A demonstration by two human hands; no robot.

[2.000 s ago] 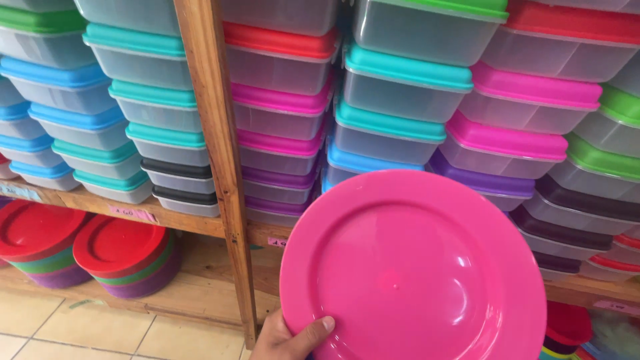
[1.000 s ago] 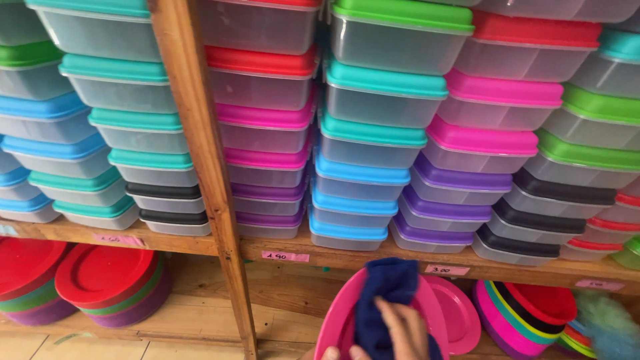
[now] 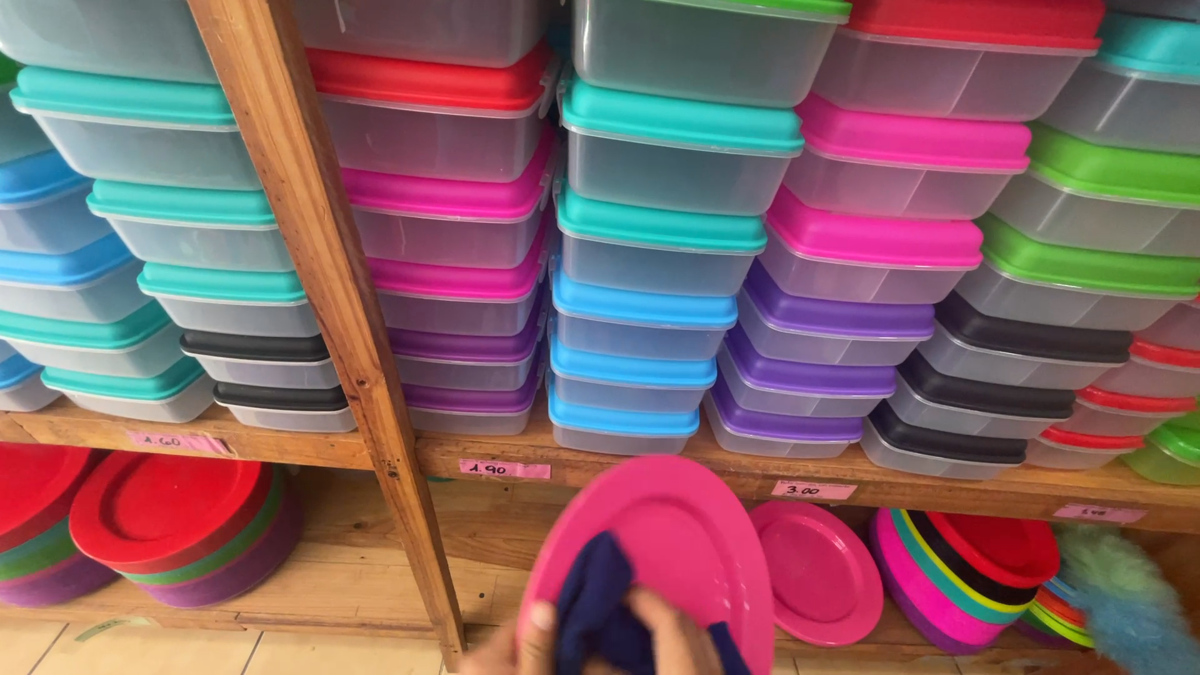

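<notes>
A pink plastic plate (image 3: pixel 694 534) is held up, tilted, at the bottom centre of the head view. My left hand (image 3: pixel 520 642) grips its lower left rim, the thumb on the face. A dark blue cloth (image 3: pixel 600 600) is in my right hand (image 3: pixel 670 637), pressed against the plate's face; this hand is slightly blurred and cut off by the lower edge. Just behind, on the low shelf, leans another pink plate (image 3: pixel 816 572).
Stacked clear containers with coloured lids (image 3: pixel 680 117) fill the upper shelf. A wooden post (image 3: pixel 347 337) stands left of the plate. Below are stacks of red-topped plates (image 3: pixel 169 516), more coloured plates (image 3: pixel 966 572) and a fluffy duster (image 3: pixel 1125 600).
Two seconds ago one hand held the plate up and no cloth showed. The plate is now lower, with the blue cloth on it in my right hand. The view has shifted somewhat.
</notes>
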